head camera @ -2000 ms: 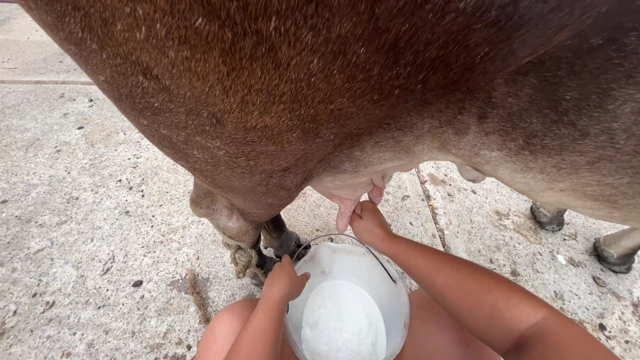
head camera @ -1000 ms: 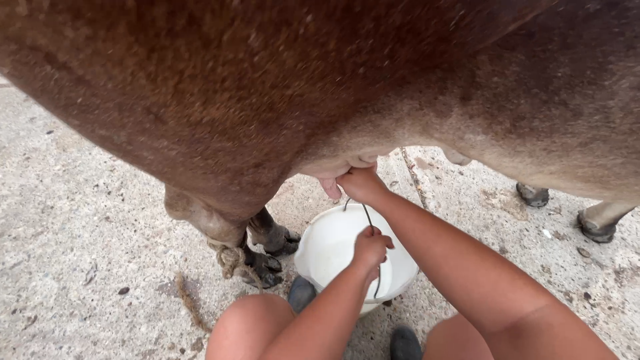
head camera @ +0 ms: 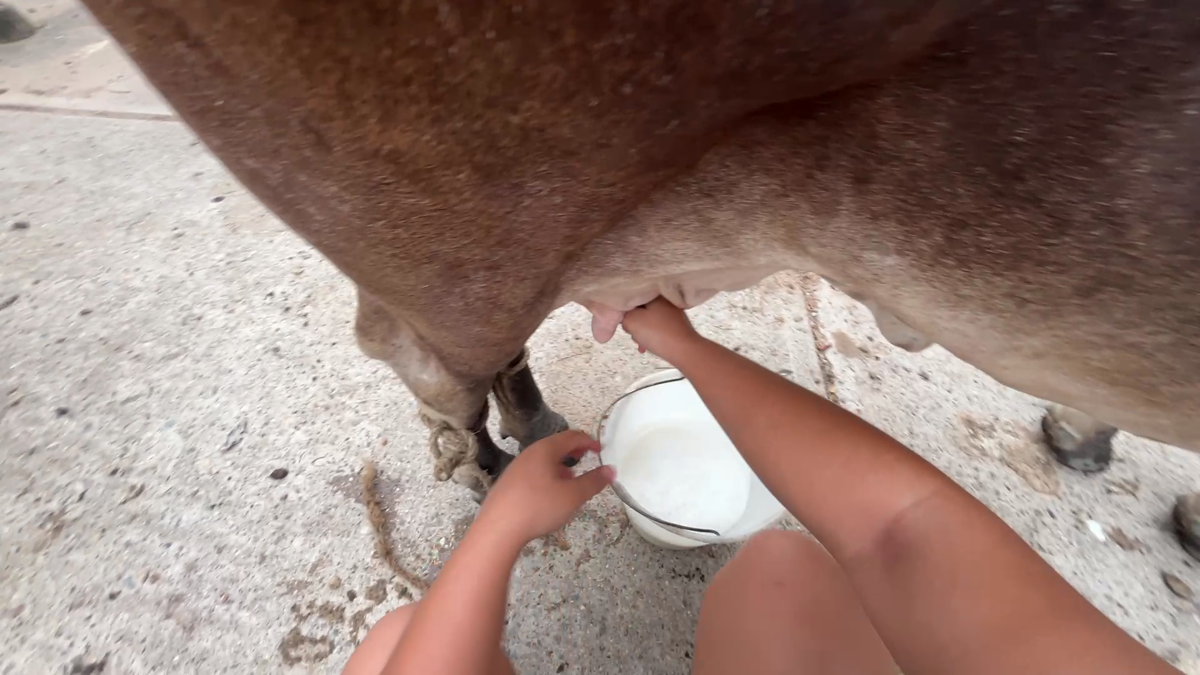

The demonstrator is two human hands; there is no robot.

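Note:
A brown cow stands across the view, its pale udder low at the middle. My right hand is closed around a teat, mostly hidden in the fist; another pink teat hangs just left of it. Below is a white plastic bucket holding frothy white milk. At the bucket's left rim my left hand pinches the thin wire handle between thumb and fingers. The handle lies along the rim's left side. My right forearm covers part of the bucket's right side.
A rope is tied around the cow's hind legs, and a loose rope end lies on the speckled concrete floor. Two other hooves stand at the right. My bare knee is close to the bucket's near side.
The wire handle, raised one second ago, now lies down at the bucket's left rim, and my left hand has moved there with it. My right hand remains at the udder.

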